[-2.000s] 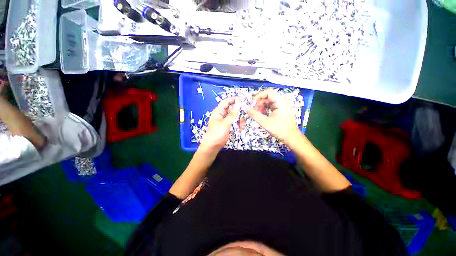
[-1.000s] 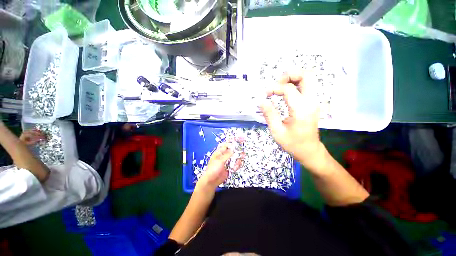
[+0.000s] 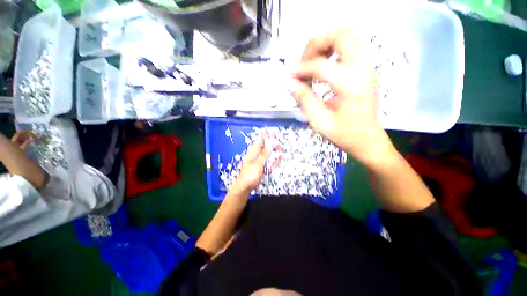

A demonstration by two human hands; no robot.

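Note:
A blue parts bin (image 3: pixel 216 150) lies at the lap, heaped with small silvery-white parts (image 3: pixel 306 165). My left hand (image 3: pixel 253 165) is over the left part of the bin, palm turned up and fingers curled; whether parts lie in it is too blurred to tell. My right hand (image 3: pixel 341 92) is raised over the left part of the large white tray (image 3: pixel 448 69), thumb and forefinger close together at the right end of the pale assembly fixture (image 3: pixel 260 95). Its fingertips are washed out, so a held part cannot be made out.
The steel bowl (image 3: pixel 222 23) stands at top centre, with black fittings (image 3: pixel 167 72) left of the fixture. Small clear boxes (image 3: pixel 92 89) and a long clear bin (image 3: pixel 43 75) are further left. A neighbouring person's arm (image 3: pixel 23 165) is at far left. Red stools (image 3: pixel 151 165) flank the lap.
From both hands together over the blue bin, my right hand has moved up and right to the fixture and tray. My left hand has stayed over the bin. The camera view has also shifted.

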